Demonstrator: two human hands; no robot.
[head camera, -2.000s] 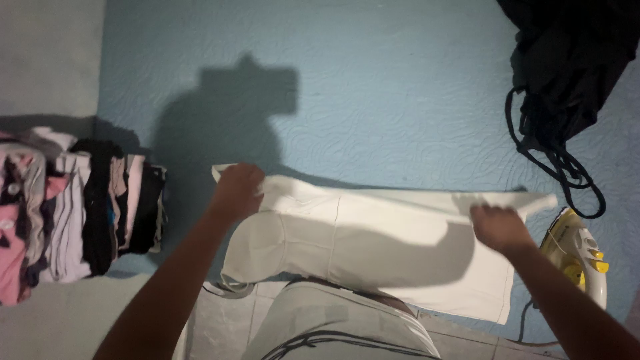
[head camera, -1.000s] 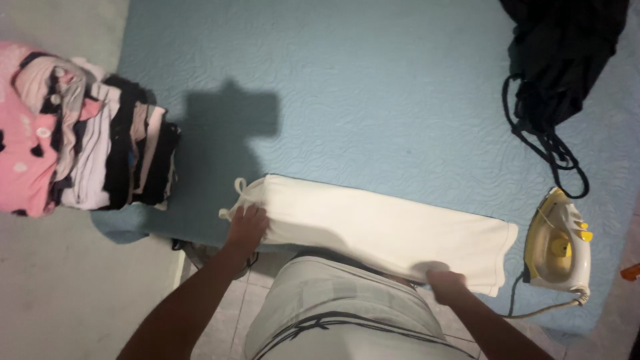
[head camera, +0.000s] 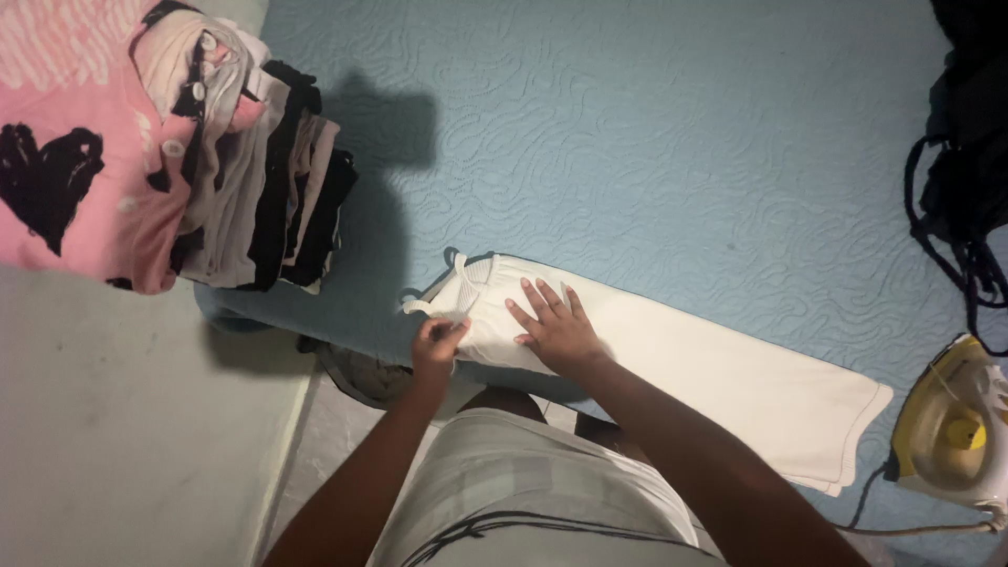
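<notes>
A white garment with thin straps or ties (head camera: 709, 354) lies folded lengthwise on a blue quilted cover (head camera: 630, 157), its gathered end at the left and its hemmed end at the lower right. At the near edge of the gathered end, my left hand (head camera: 437, 342) pinches the fabric between thumb and fingers. My right hand (head camera: 561, 327) rests flat on the garment, palm down with fingers spread, a little right of the gathers.
A tall stack of folded clothes (head camera: 236, 173), a pink piece (head camera: 94, 213) on top, stands at the upper left. Black clothing with cords (head camera: 969, 157) lies at the right, above a yellow and white clothes iron (head camera: 957, 425) with its cord trailing along the near edge.
The garment, held up at both ends two seconds ago, now lies flat. My right hand has moved from its right part to near the gathered end. The view has shifted.
</notes>
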